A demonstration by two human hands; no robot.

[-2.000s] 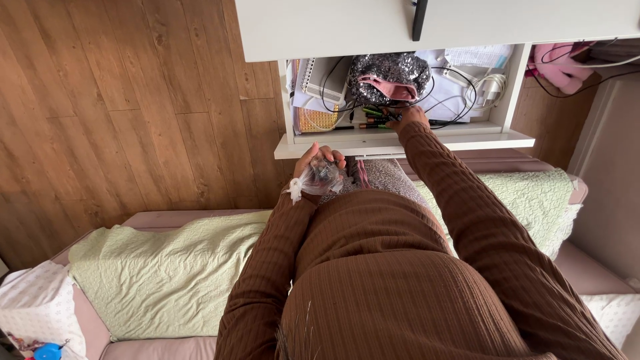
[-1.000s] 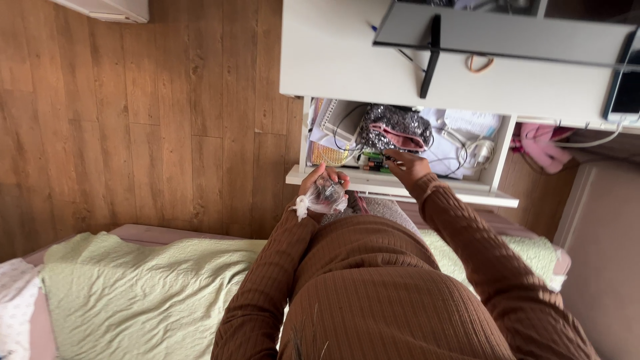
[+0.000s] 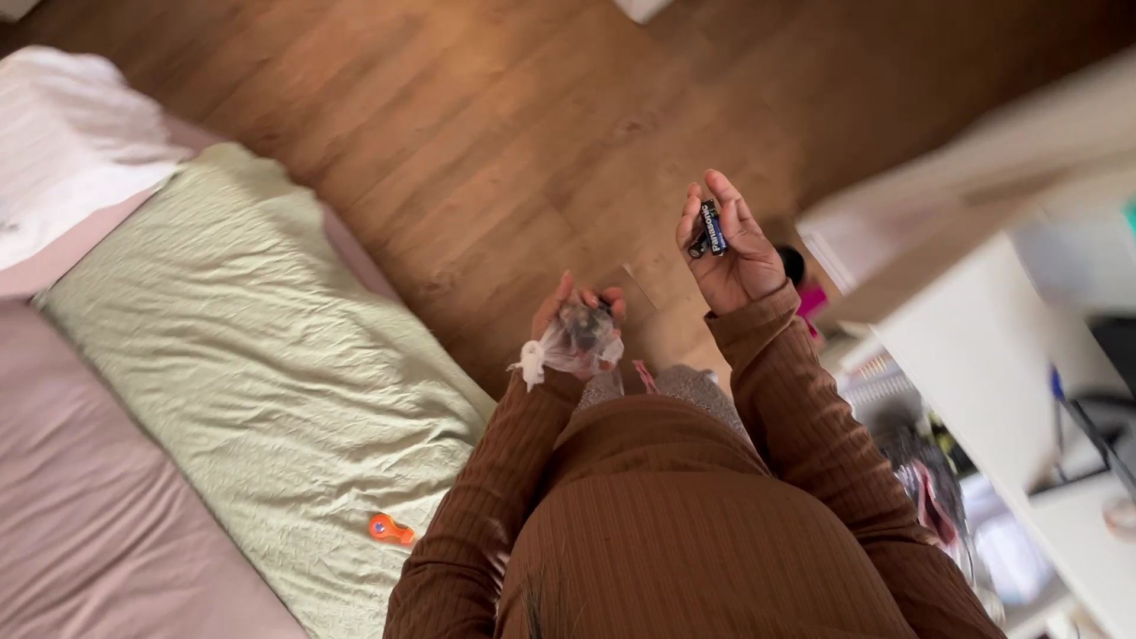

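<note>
My left hand [image 3: 579, 319] is closed around a knotted clear plastic bag [image 3: 581, 333] with dark small things inside that I cannot make out. The bag's white knotted end hangs over my wrist. To the right, my right hand [image 3: 732, 253] is palm up, its fingers curled about black Panasonic batteries [image 3: 713, 229]. Both hands are in front of my body, apart from each other, over the wooden floor.
The drawer [image 3: 941, 479] stands out at the right under a white cabinet top [image 3: 985, 355], with a sequined pouch [image 3: 932, 501] in it. A sofa with a green cover [image 3: 284, 373] is at the left; an orange plastic object [image 3: 390, 530] lies on it.
My right hand has come out of the drawer and now holds batteries. My left hand keeps the bag. The view has swung well round, with the cabinet now at the right.
</note>
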